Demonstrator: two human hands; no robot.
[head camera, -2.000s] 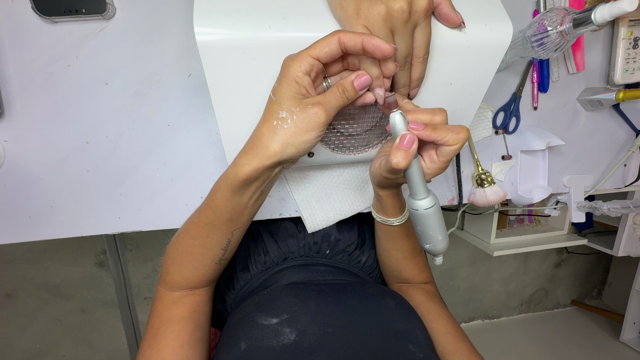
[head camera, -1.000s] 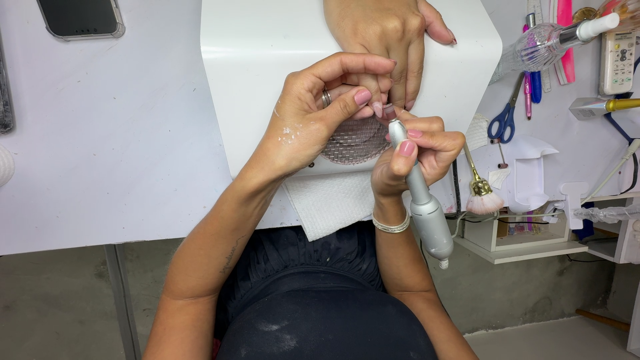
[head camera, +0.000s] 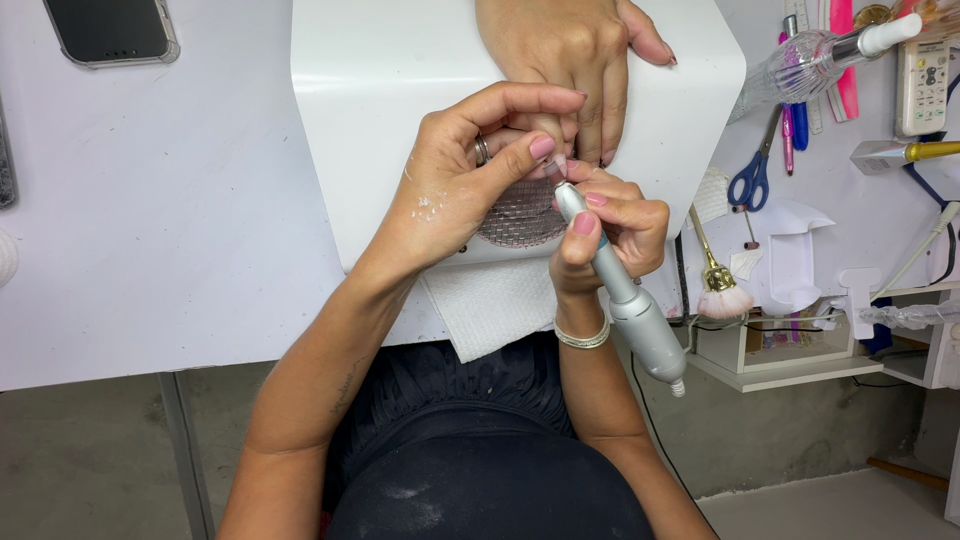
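My left hand (head camera: 465, 172) grips a finger of another person's hand (head camera: 562, 45), which comes in from the top and rests palm down on a white nail dust collector (head camera: 375, 82). In my right hand (head camera: 619, 217) is a silver electric nail drill (head camera: 637, 315), its tip at the long, clear-pink nail of the held finger. The exact contact of the bit is too small to tell. Below the fingers lies the collector's round mesh grille (head camera: 521, 217), partly hidden by my hands. A white paper towel (head camera: 487, 304) hangs over the table edge nearest me.
At the right lie blue-handled scissors (head camera: 750, 180), a soft brush (head camera: 724, 292), a glass bottle with a white cap (head camera: 802, 67), pens, a pink nail file (head camera: 846, 90) and a white remote control (head camera: 922, 90). A phone (head camera: 109, 30) lies top left. Small shelves (head camera: 795, 360) and cables sit lower right.
The view has shifted a little, with more of the phone in sight. My hands keep the same hold on the finger and the drill.
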